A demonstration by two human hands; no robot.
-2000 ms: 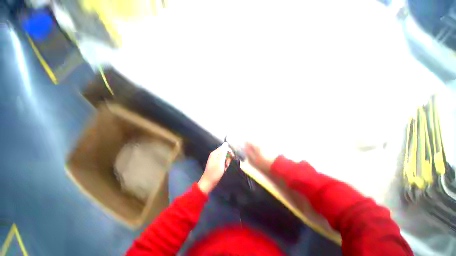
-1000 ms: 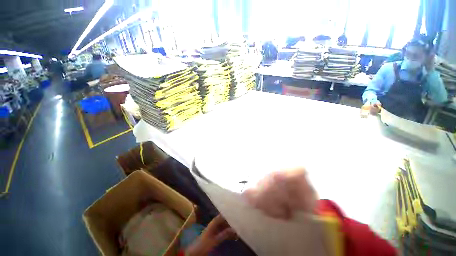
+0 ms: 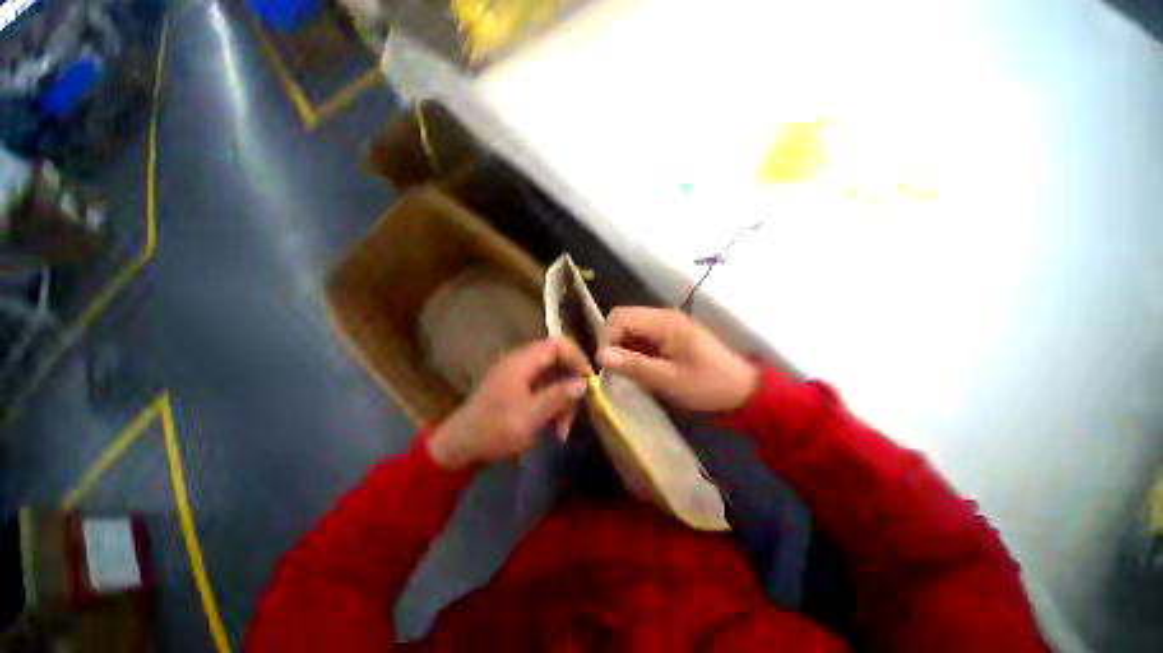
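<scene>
A beige sewn panel (image 3: 650, 449) with a yellow-bound edge is held over my lap, slanting from the upper left to the lower right. Its upper end gapes open and shows a dark inside. My left hand (image 3: 517, 398) pinches the yellow edge near the middle with its fingertips. My right hand (image 3: 676, 357) grips the panel's other side right beside it, thumb and fingers closed on the edge. The fingertips of both hands are close together. I cannot tell whether a tool is hidden in either hand.
A cardboard carton (image 3: 380, 306) with beige pieces inside stands on the floor at the left. The white table (image 3: 893, 332) fills the right side, with a heap of yellow offcuts (image 3: 793, 151) on it and a dark cord (image 3: 709, 262) at its edge. Yellow-edged panels (image 3: 500, 23) show at the top.
The panel has moved from the table edge to over my lap, turned slantwise. Both hands have come together on its edge. The view has tilted down, and the person opposite is out of view.
</scene>
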